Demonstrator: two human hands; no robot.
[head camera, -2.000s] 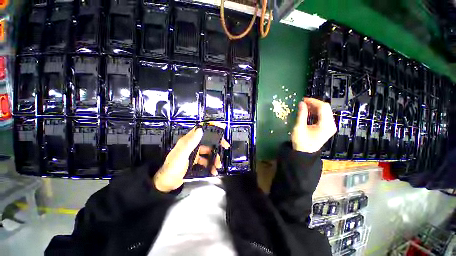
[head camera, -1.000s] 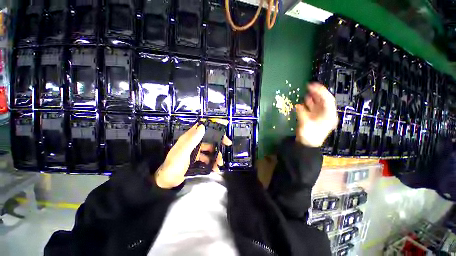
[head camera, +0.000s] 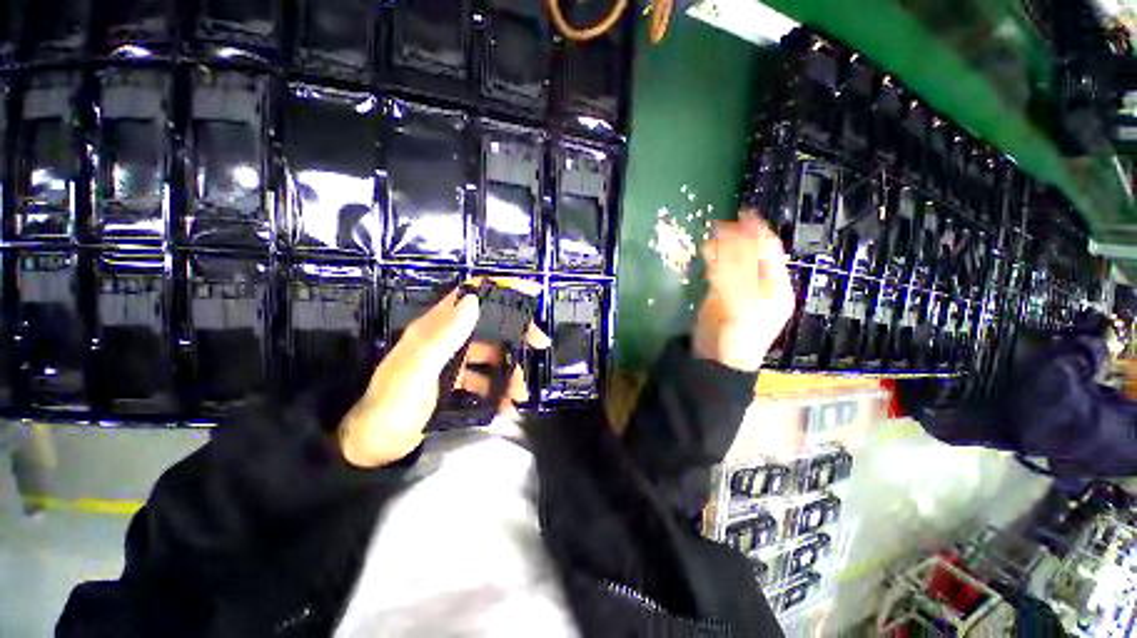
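My left hand (head camera: 418, 374) holds a black device housing (head camera: 499, 318) upright, thumb along its left side and fingertips at its right edge, over the front row of the large black blister tray (head camera: 312, 268). My right hand (head camera: 748, 287) is just right of a loose pile of tiny white to yellowish pads (head camera: 673, 243) on the green mat (head camera: 680, 137). Its fingers are bent and blurred, and I cannot tell whether a pad is between them.
More black blister trays (head camera: 923, 249) lie right of the pile. A clear tray of dark units (head camera: 779, 511) is at lower right. An orange cable (head camera: 586, 28) hangs at the top. A person's dark sleeve (head camera: 1047, 399) is at far right, above racks with red items (head camera: 954, 586).
The view has shifted, so the trays sit further left and higher. My right hand has moved close beside the pile, fingers lower. My left hand still holds the housing.
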